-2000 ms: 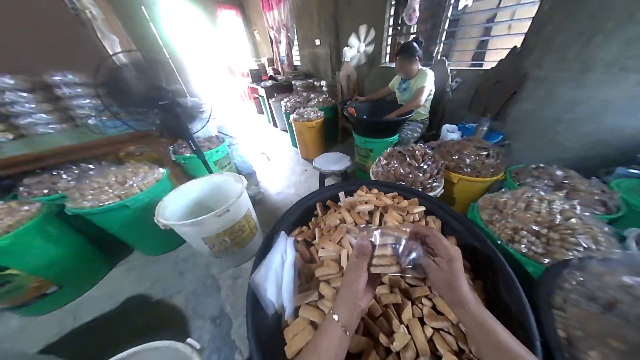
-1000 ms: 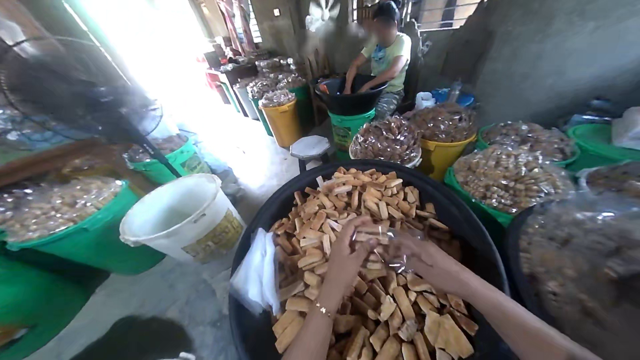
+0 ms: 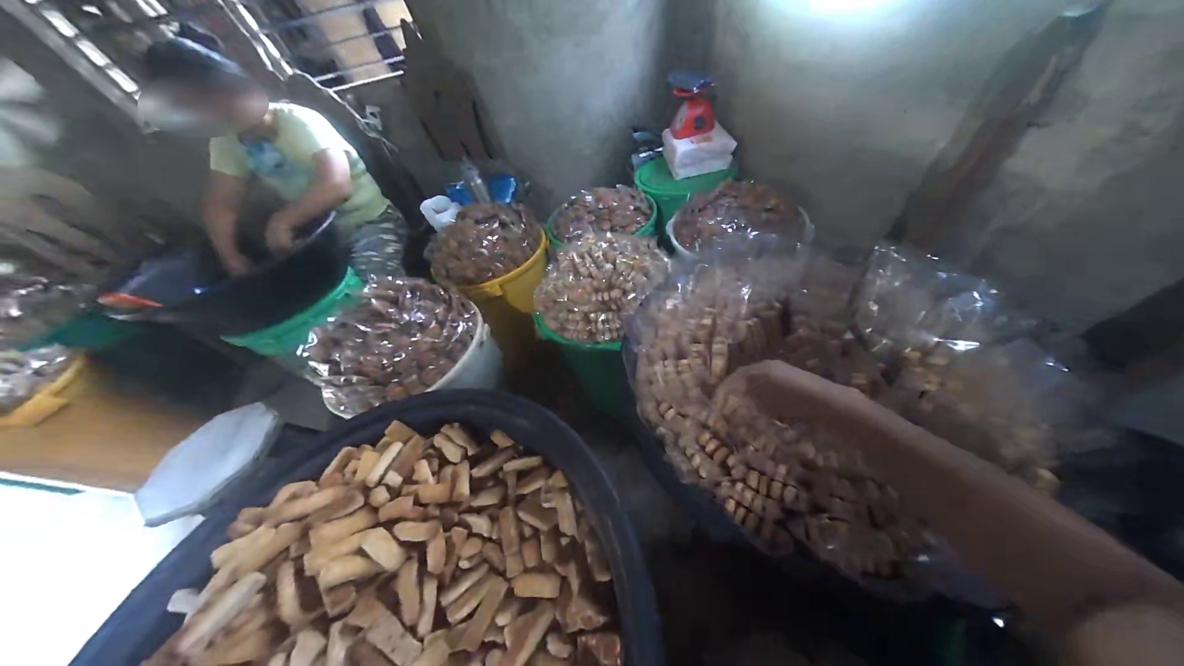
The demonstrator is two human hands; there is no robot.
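A large black tub (image 3: 638, 592) holds a heap of loose, browned bread-like sticks (image 3: 435, 546). My right forearm reaches in from the lower right, and my right hand (image 3: 786, 393), blurred, is over a second dark tub piled with clear plastic packets of small biscuit-like pieces (image 3: 758, 481). Its fingers cannot be made out, nor whether it holds anything. A clear plastic packet (image 3: 925, 296) lies at the back of that pile. My left hand is out of view.
Buckets with packets stand behind: white (image 3: 476, 356), yellow (image 3: 509, 287) and green (image 3: 601, 370). A red scale (image 3: 692, 116) sits at the back wall. At left, a person (image 3: 296, 166) reaches into a black basin (image 3: 268, 277). A pale stool (image 3: 208, 462) stands beside the tub.
The view has swung far to the right. Two seconds ago both hands held a clear packet of sticks above the heap; now my right hand is over the packet pile and my left has left view.
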